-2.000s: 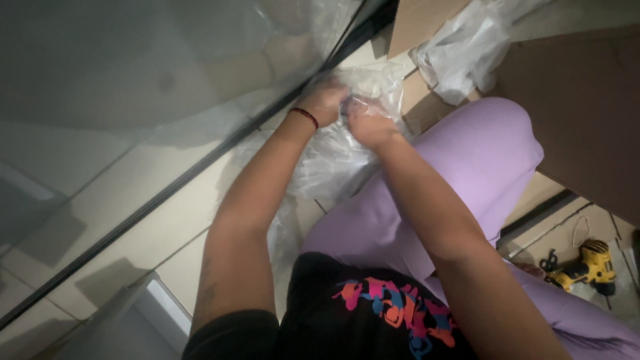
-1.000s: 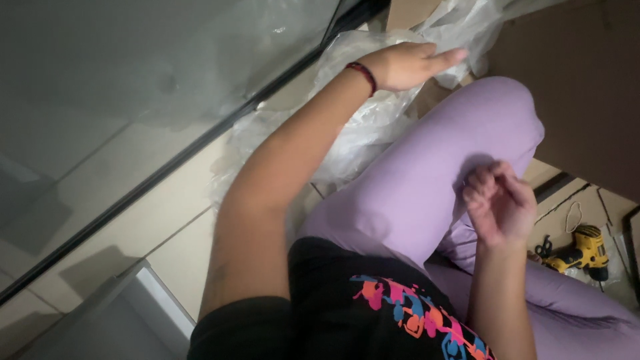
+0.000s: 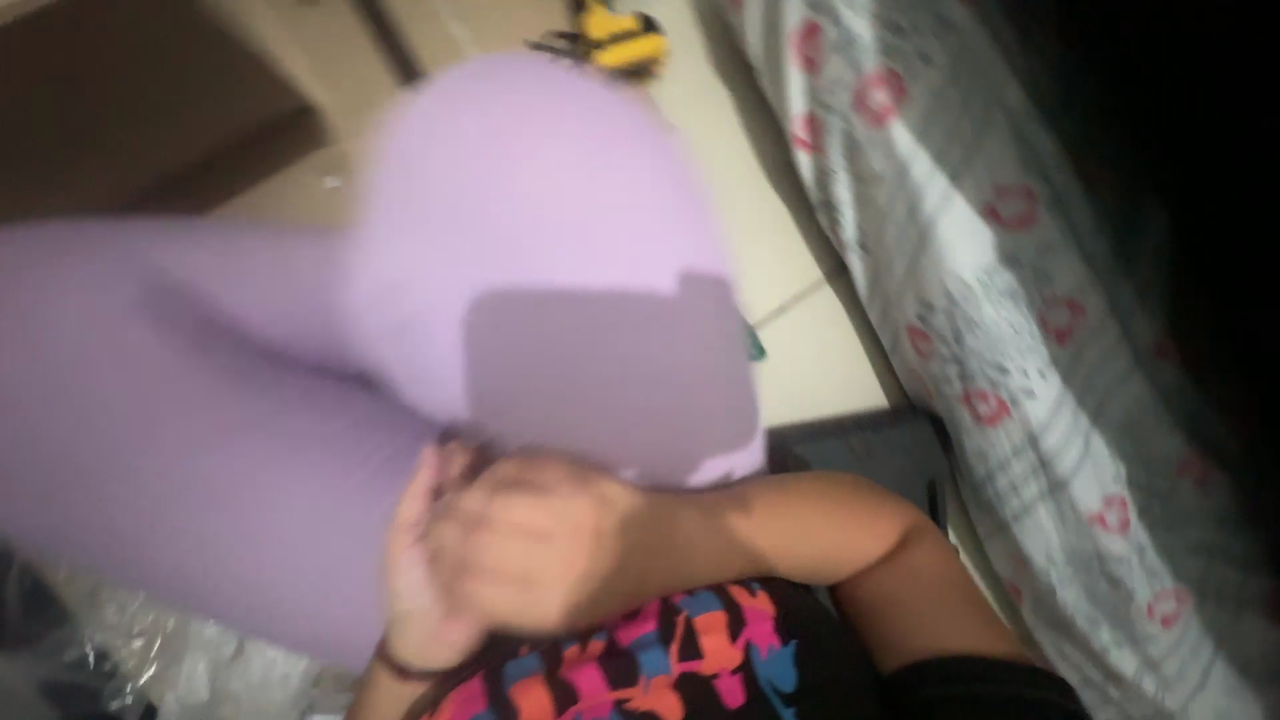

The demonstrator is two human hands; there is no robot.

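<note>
My right hand (image 3: 545,530) lies over my left hand (image 3: 415,590) in front of my printed shirt (image 3: 640,660), close above my lap. A dark band circles the left wrist. The right hand covers much of the left, and blur hides whether anything small is between the palms. Lilac leggings (image 3: 540,190) cover my bent legs, with a rounded rectangular shadow on the nearer thigh. Clear plastic wrap (image 3: 210,660) lies crumpled at the lower left, away from both hands.
A yellow and black power drill (image 3: 625,42) lies on the tiled floor (image 3: 820,370) beyond my knee. Cloth with red prints (image 3: 985,300) hangs along the right. A dark flat object (image 3: 870,455) is beside my right arm, and a brown cardboard piece (image 3: 120,110) is at the upper left.
The view has swung strongly to the right. My hands, apart one second ago with the left over the plastic wrap, are now together near my shirt.
</note>
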